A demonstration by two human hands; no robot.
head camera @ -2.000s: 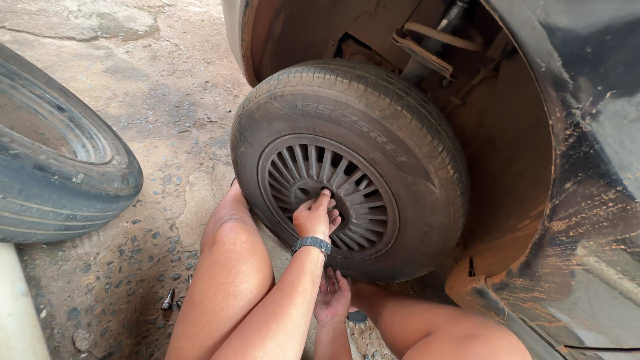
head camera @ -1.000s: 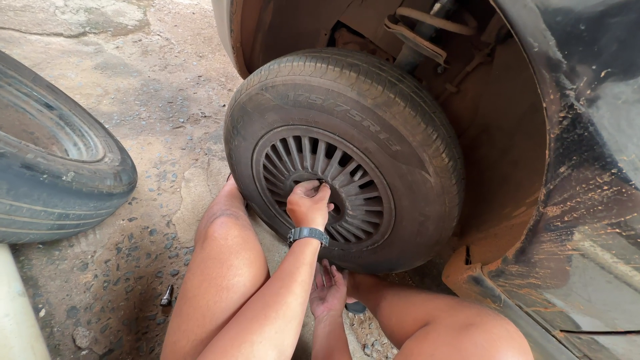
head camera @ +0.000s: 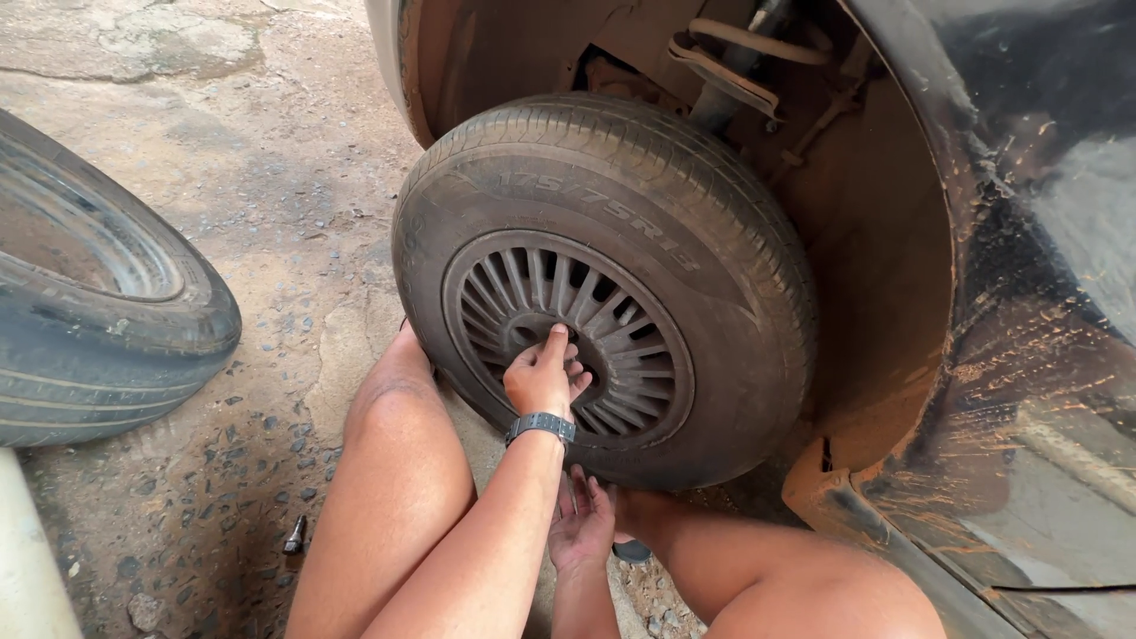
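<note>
A car wheel with a dusty tyre [head camera: 612, 204] and a finned rim [head camera: 635, 355] stands in the wheel arch in front of me. My left hand [head camera: 546, 377], with a dark watch [head camera: 540, 428] on its wrist, is at the wheel's hub, thumb up and fingers bent by a bolt hole. Whether anything small is between the fingertips cannot be seen. Below the tyre's lower edge, my right hand [head camera: 581, 524] lies palm up, its fingers apart and reaching toward the tyre, holding nothing visible. A small metal bolt [head camera: 295, 536] lies on the ground left of my legs.
Another tyre on a rim [head camera: 106, 355] leans at the left, above a pale rounded object [head camera: 31, 559]. My bent knees flank my arms. The dirty car body [head camera: 1047, 373] borders the right, with a suspension strut [head camera: 732, 84] above the wheel. The ground [head camera: 293, 222] is rough concrete.
My left hand stays at the hub; its fingers, bunched together one second ago, are now more spread, with the thumb raised. My right hand remains below the tyre.
</note>
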